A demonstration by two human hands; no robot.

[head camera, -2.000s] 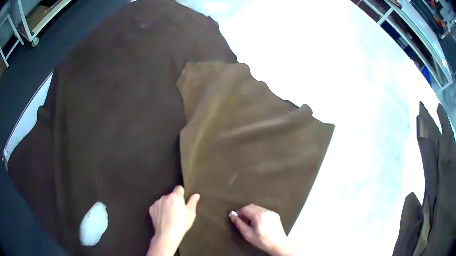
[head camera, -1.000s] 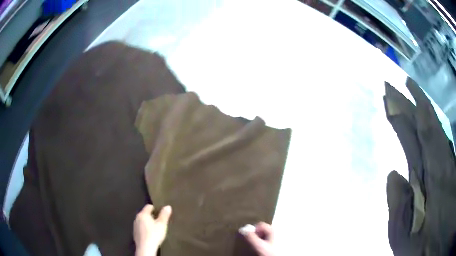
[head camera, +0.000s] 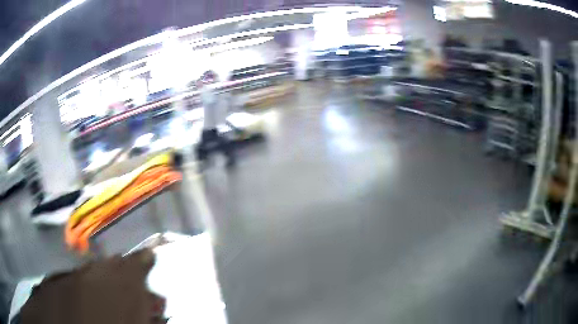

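Note:
The picture is blurred by head motion. A brown leather hide (head camera: 95, 291) lies on the white-topped table (head camera: 190, 278) at the bottom left, cut off by the lower edge of the picture. Its right border is wavy. Neither my left hand nor my right hand is in the picture. No marker shows.
Orange and yellow leather (head camera: 127, 196) hangs on a stand beyond the table. A white metal frame (head camera: 542, 158) stands on the grey floor (head camera: 355, 234) at the right. Workbenches, blurred shelves (head camera: 443, 101) and bright windows are farther back, with a dark blurred shape, possibly a person, near the benches.
The view has swung up and away from the table to the room. Both hands, the folded-over hide part and the hides at the right have left the picture.

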